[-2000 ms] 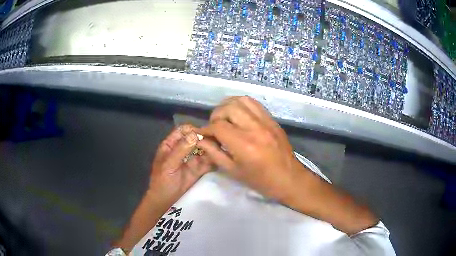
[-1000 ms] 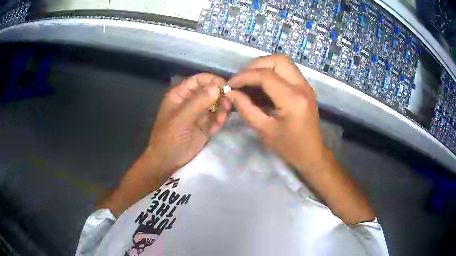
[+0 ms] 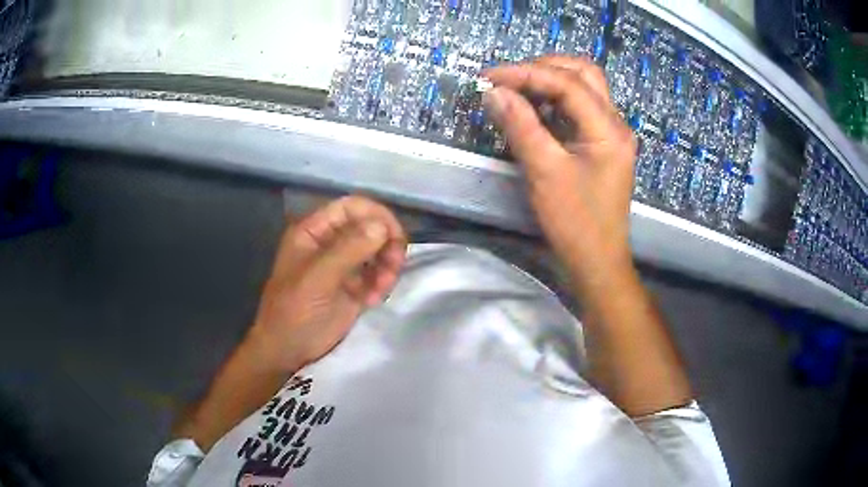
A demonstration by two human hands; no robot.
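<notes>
A PCB panel (image 3: pixel 404 71), densely dotted with blue and metallic parts, lies behind the near rail. My right hand (image 3: pixel 582 157) is over the panel and pinches a tiny white connector (image 3: pixel 483 85) between thumb and forefinger. Whether the connector touches the board cannot be told. My left hand (image 3: pixel 328 276) is curled in front of the rail at left, thumb against its fingers. The small pieces seen in it earlier are hidden by its fingers now.
The silver near rail (image 3: pixel 257 143) runs across between me and the panels. Pale line bed (image 3: pixel 190 43) shows at the left. Another panel (image 3: pixel 838 219) lies far right, past a gap. A green pile (image 3: pixel 847 86) is beyond the far rail.
My right hand has taken a white connector from beside my left hand and moved forward over the panel. My left hand has moved apart from it and stays near my body.
</notes>
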